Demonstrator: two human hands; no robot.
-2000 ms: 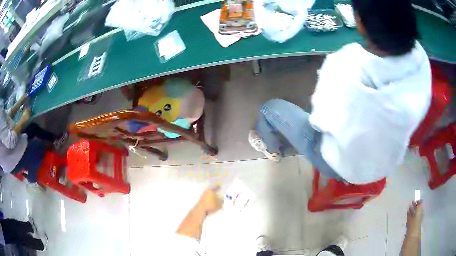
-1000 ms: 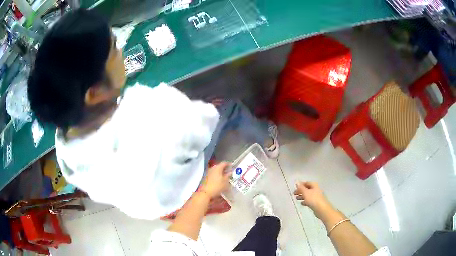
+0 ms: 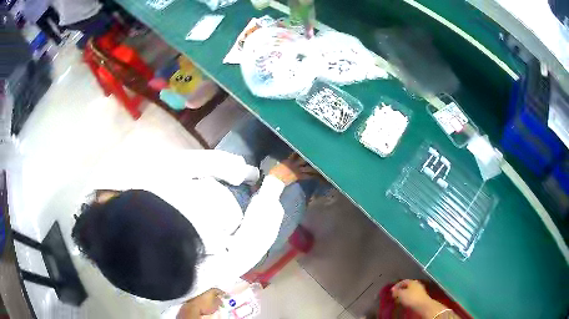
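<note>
My left hand (image 3: pixel 201 306) is at the bottom edge, partly cut off, holding a clear plastic tray with a printed card (image 3: pixel 242 303) inside. The card is white with a blue round spot and a red square outline. My right hand (image 3: pixel 408 293), with a bracelet at the wrist, is over a red plastic stool (image 3: pixel 388 308) at the bottom right, beside the bench edge. Its fingers are curled against the red surface; whether they grip it is unclear. Most of the stool is cut off by the frame edge.
A seated person in white (image 3: pixel 212 230) is close on the left, at the green bench (image 3: pixel 349 162). The bench holds a big poly bag (image 3: pixel 274 65), tubs of small parts (image 3: pixel 384 129) and a ribbed blister tray (image 3: pixel 443 199). A red stool (image 3: pixel 115 71) and cushioned chair (image 3: pixel 187 84) stand farther off.
The view has turned and shifted towards the bench. My right hand has moved from above open floor to the red stool. My left hand still holds the tray and card, now lower in view.
</note>
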